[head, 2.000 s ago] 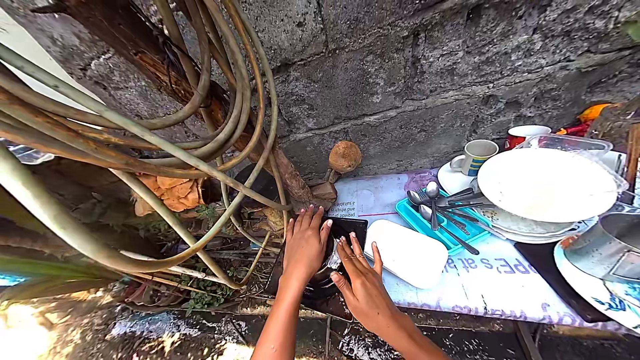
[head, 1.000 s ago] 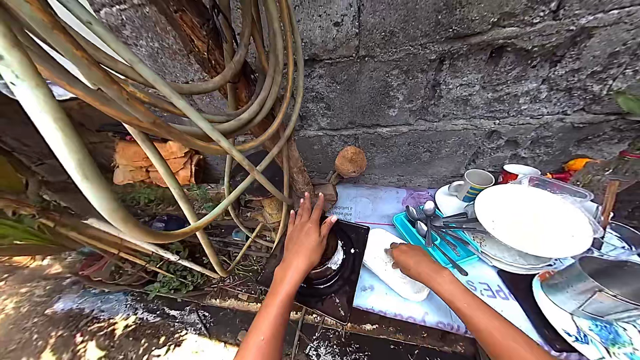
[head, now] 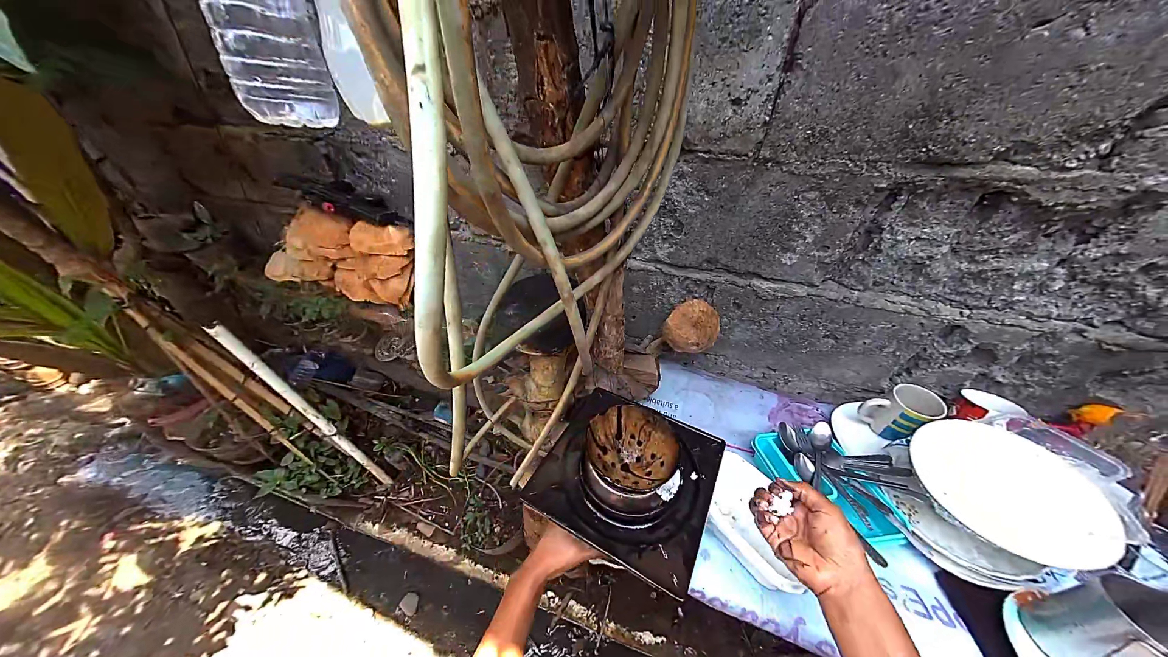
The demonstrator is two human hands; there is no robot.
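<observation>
My left hand (head: 558, 550) is under the near left edge of a square black metal tray (head: 671, 561), its fingers mostly hidden beneath it. On the tray sits a round metal piece (head: 630, 497) with a brown, dark-spotted bowl-like thing (head: 632, 447) resting in it, perhaps a coconut shell. My right hand (head: 808, 538), palm up with fingers curled, holds white crumbly bits (head: 780, 504) and has dark smudges. Behind it lies a white plastic container (head: 744, 520), partly covered by the hand. Beside that, a turquoise tray (head: 885, 525) holds spoons and forks (head: 821, 456).
White plates (head: 1017, 493), a striped mug (head: 915, 411) and a metal pot (head: 1095, 620) stand at the right. A coiled hose (head: 433, 201) hangs on a wooden post before the block wall (head: 912, 228). A round brown husk-like thing (head: 691, 326) is by the wall.
My left hand has gone from the top of the black tray to beneath its edge. My right hand, over the white container a second ago, is now turned palm up. The view has swung left.
</observation>
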